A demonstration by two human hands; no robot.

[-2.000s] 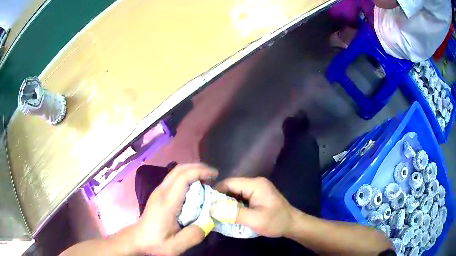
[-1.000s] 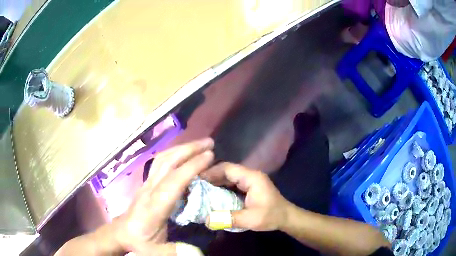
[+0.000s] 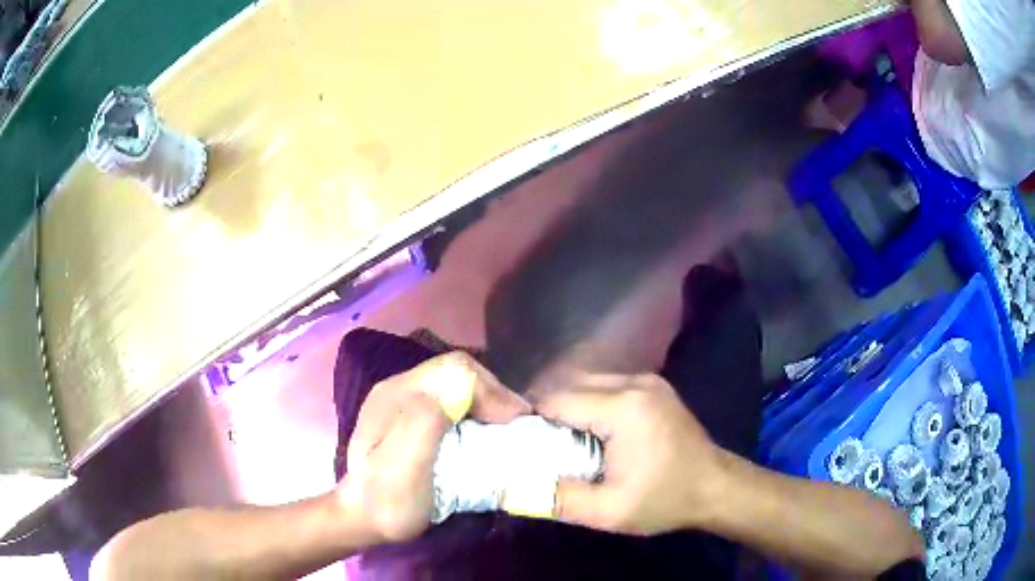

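A whitish tubular piece (image 3: 482, 463) with a wrinkled outside lies sideways between my two hands above my lap. My left hand (image 3: 403, 443) is closed around its left end, with yellow tape on a finger at the top. My right hand (image 3: 636, 454) grips its right end, with a yellow-taped thumb along its lower side. The fingers hide much of the piece, and I cannot tell whether a ring piece is fitted. An assembly (image 3: 165, 162) stands tilted in view on the tan bench, its wide dark mouth towards the upper left.
The tan bench (image 3: 306, 136) curves across the upper left beside a green strip (image 3: 159, 43). A purple tray (image 3: 329, 316) is under its edge. A blue tote (image 3: 817, 437) of ring pieces is at right, with a blue stool (image 3: 846, 216), another parts tote (image 3: 1004, 255) and a person in white (image 3: 976, 119) beyond.
My left hand has come back from being open and blurred beside the piece and now closes on its left end. The piece lies more level. The view has shifted, moving the bench piece up and right.
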